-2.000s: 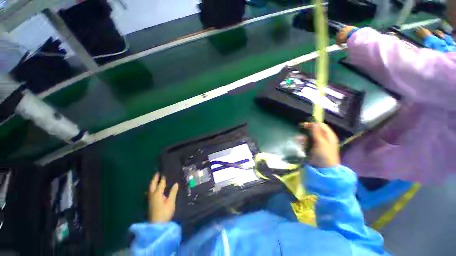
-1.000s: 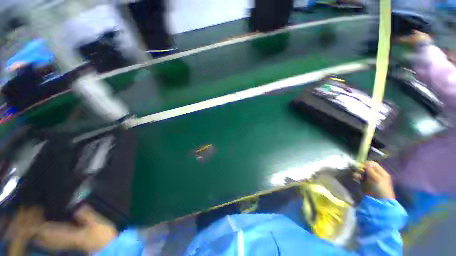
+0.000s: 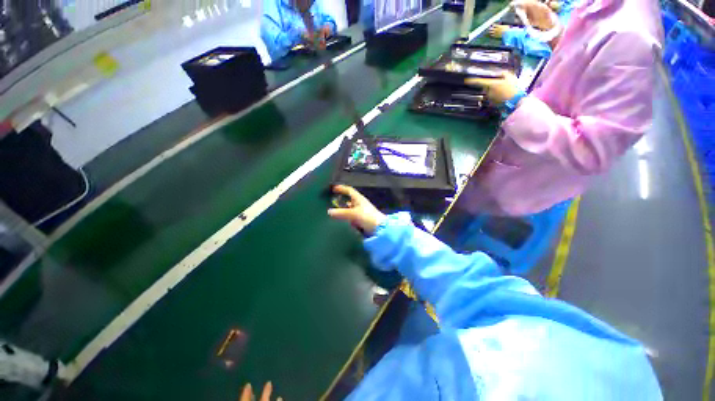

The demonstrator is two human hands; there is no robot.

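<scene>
A black foam tray with an open flat device in it sits ahead of me. The device shows a silver-white area, dark cables and green spots. My right hand is at the tray's near left corner, fingers curled around something small and dark; whether it also grips the tray is unclear. A blurred dark strip crosses above the tray. Only fingertips of my left hand show at the bottom edge, so its hold is hidden.
A small orange-brown piece lies on the green bench. A person in pink at right has a hand on another tray. Stacked black trays stand across the bench. Another person in blue sits beyond. A white-wrapped post is at lower left.
The view has swung right. My right hand has moved from the bench edge to the tray corner. The long yellow strip no longer shows in it. My left hand has mostly left the picture.
</scene>
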